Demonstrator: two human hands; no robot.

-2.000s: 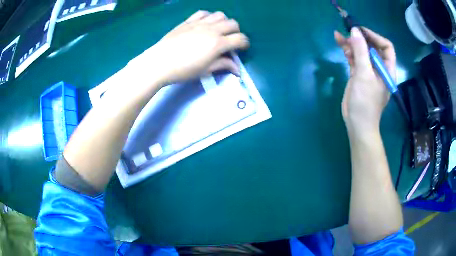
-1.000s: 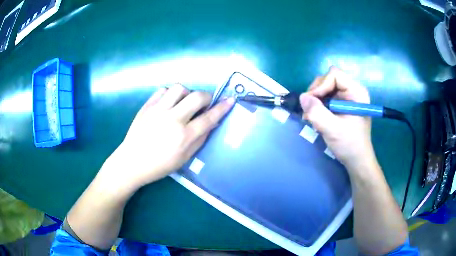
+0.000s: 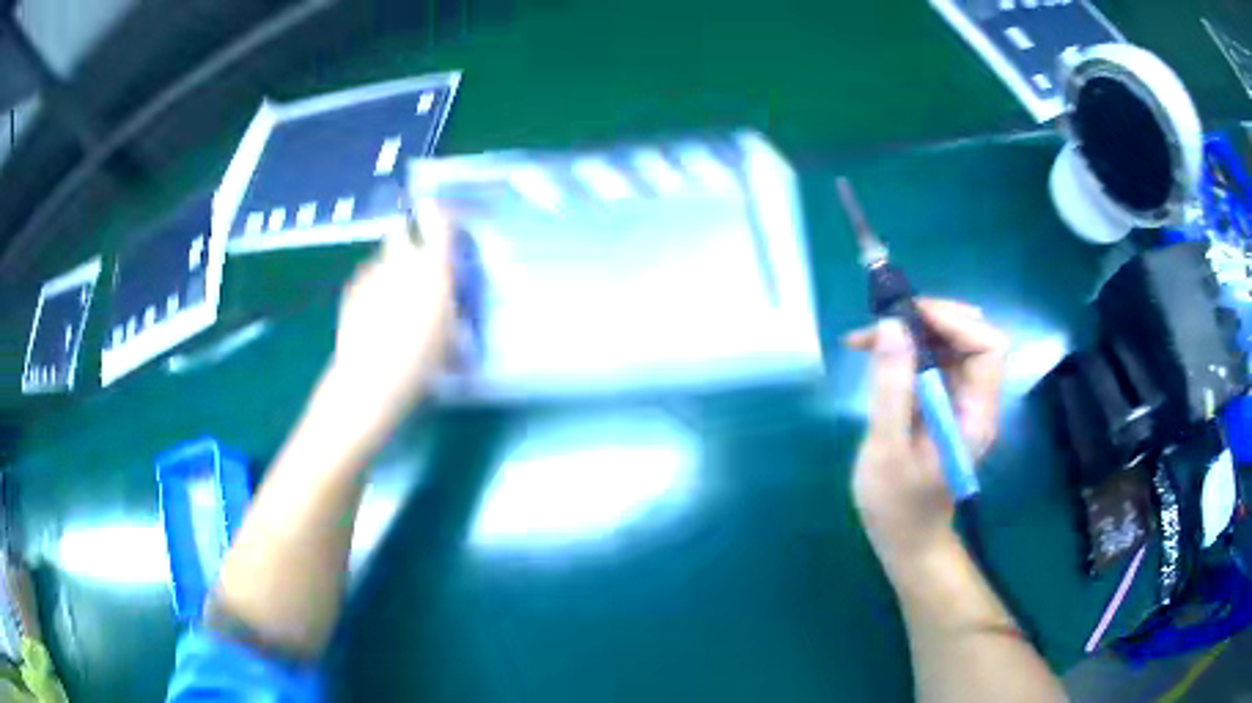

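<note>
The flat tablet cover (image 3: 618, 275) on its white sheet is blurred and glares white in the middle of the view. My left hand (image 3: 398, 309) grips its left edge; the fingertips are blurred. The small ring-shaped hole cannot be made out. My right hand (image 3: 927, 412) holds the soldering iron (image 3: 938, 419) by its blue handle, to the right of the cover. The iron's tip points up and away and does not touch the cover.
Several covers on white sheets (image 3: 330, 158) lie at the far left, another (image 3: 1023, 41) at the far right. The blue parts bin (image 3: 206, 515) is at the left. A white round fume extractor (image 3: 1126, 131), black station (image 3: 1167, 330) and pink stick (image 3: 1116, 599) are at the right.
The cover has turned and moved away from my body, with my left hand now at its left edge. The iron has lifted off the cover and moved right. The view has shifted.
</note>
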